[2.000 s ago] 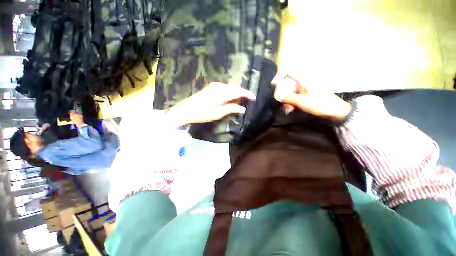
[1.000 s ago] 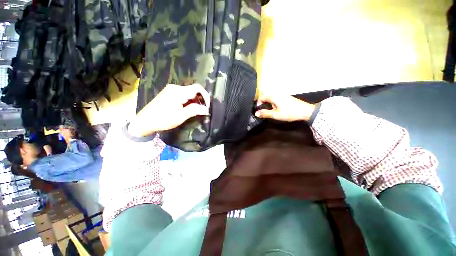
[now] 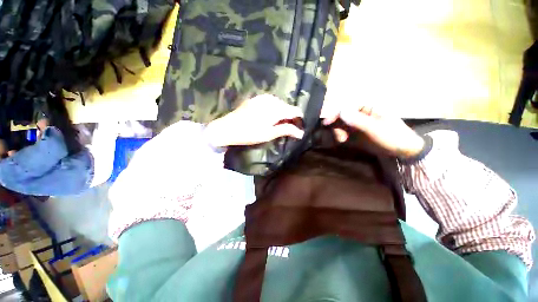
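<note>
A camouflage backpack [image 3: 206, 79] lies on the pale yellow table in front of me, its near end against my brown apron. Dark zipper lines run along its right side. My left hand [image 3: 256, 121] lies on the bag's near end, its fingers pinching the dark edge beside the zipper line. My right hand [image 3: 377, 131] is at the bag's near right corner, thumb and fingers closed on a dark part there. What exactly the fingertips hold is too small and overexposed to tell.
More camouflage bags [image 3: 82, 41] are piled at the upper left, straps hanging. The yellow table [image 3: 413, 65] extends right, with a dark strap-like item [image 3: 524, 88] at its far right. A person in blue [image 3: 50, 165] is at the left, above cardboard boxes [image 3: 94, 274].
The view has shifted, so the piled bags and the person sit further left. My left hand has moved toward the bag's right edge, closer to my right hand.
</note>
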